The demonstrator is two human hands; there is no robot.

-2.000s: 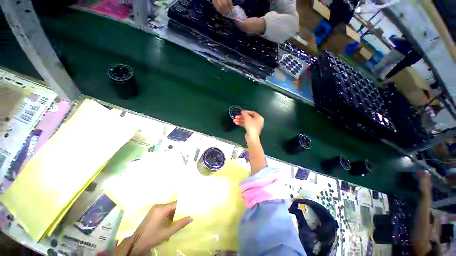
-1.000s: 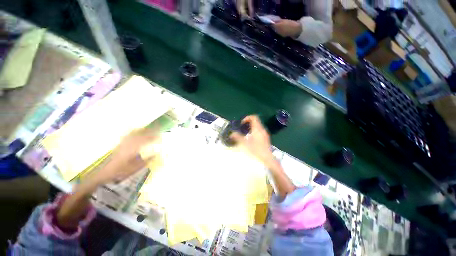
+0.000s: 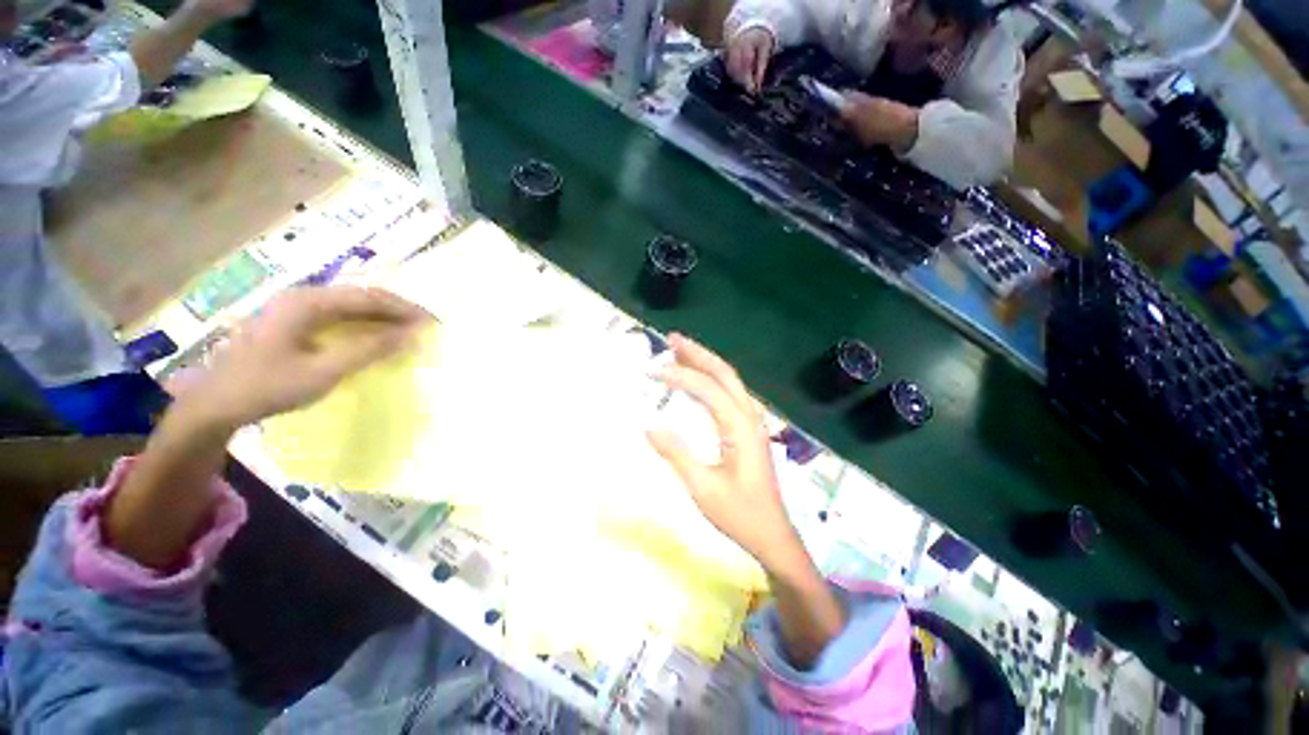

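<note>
Pale yellow sheets lie on the bench in front of me, a left part and a right part; glare washes out the middle. My left hand is over the left sheets, fingers stretched to the right; whether it grips a sheet is unclear. My right hand is over the far right side of the sheets, its fingers curved and apart, with nothing visible in them. Black cylindrical units stand on the green belt, among them one beyond my hands and one to the right.
A metal post rises at the bench's far edge. Across the belt a person works over black trays; more trays stand at right. Another person's sleeve is at far left. A black looped item lies near my right sleeve.
The view has shifted left. My right hand has left the belt unit it touched, then the bench unit, and is back over the sheets. My left hand has moved to the left sheets.
</note>
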